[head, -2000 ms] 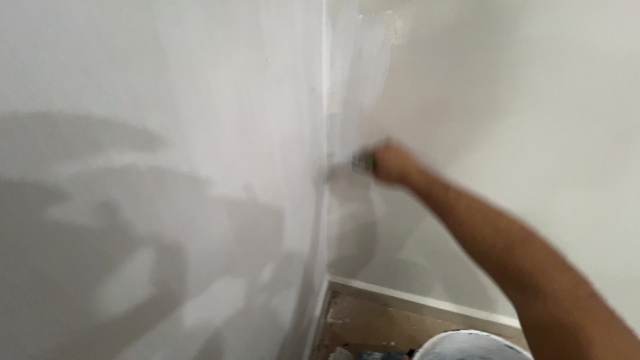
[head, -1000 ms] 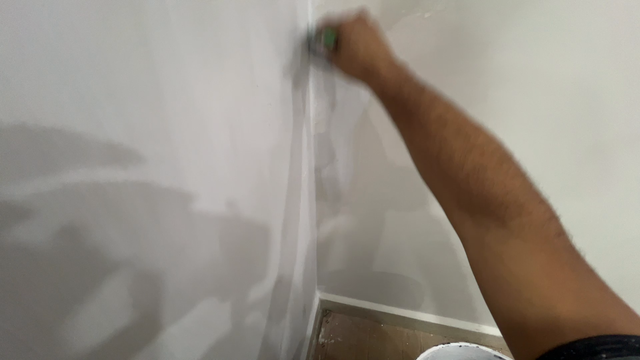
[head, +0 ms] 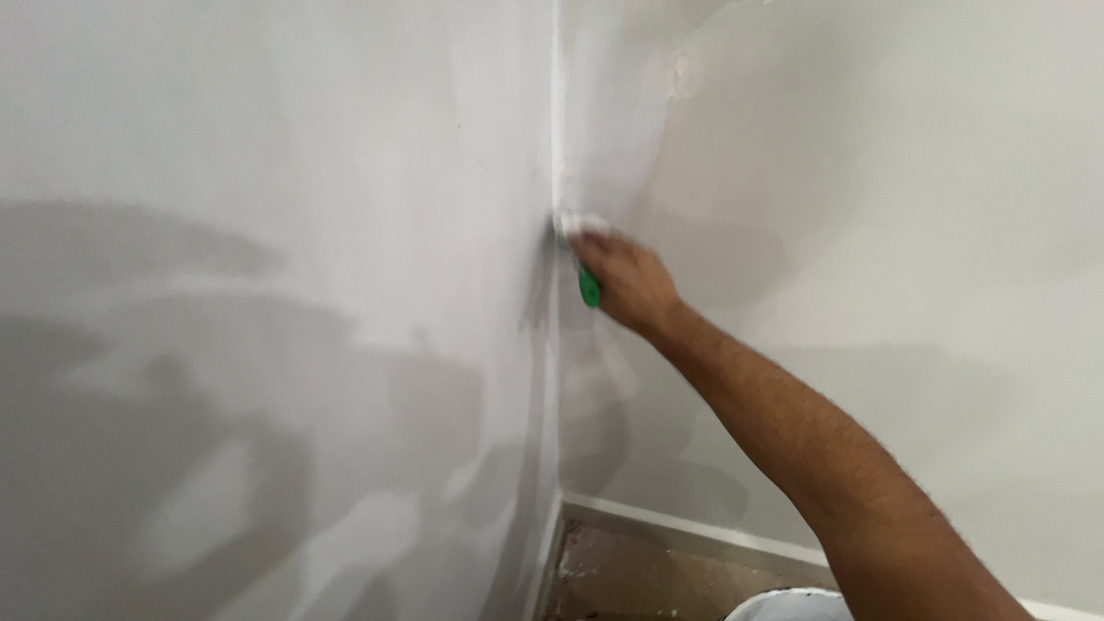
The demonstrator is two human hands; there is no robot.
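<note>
My right hand (head: 630, 276) is closed round a paintbrush with a green handle (head: 589, 287). Its pale, blurred head touches the wall corner (head: 557, 172), handle end pointing down. To the right of the corner, a lighter painted patch (head: 608, 112) runs down the right wall. A white bucket (head: 789, 606) stands at the bottom edge, partly hidden behind my forearm. My left hand is out of view.
The left wall (head: 285, 129) carries large shadows. Along the foot of the right wall (head: 975, 216) runs a white skirting board (head: 690, 523). The brown floor (head: 638, 569) below it has white specks.
My right hand was higher up the corner one second ago and is now lower, still holding the brush. The green handle shows more plainly now.
</note>
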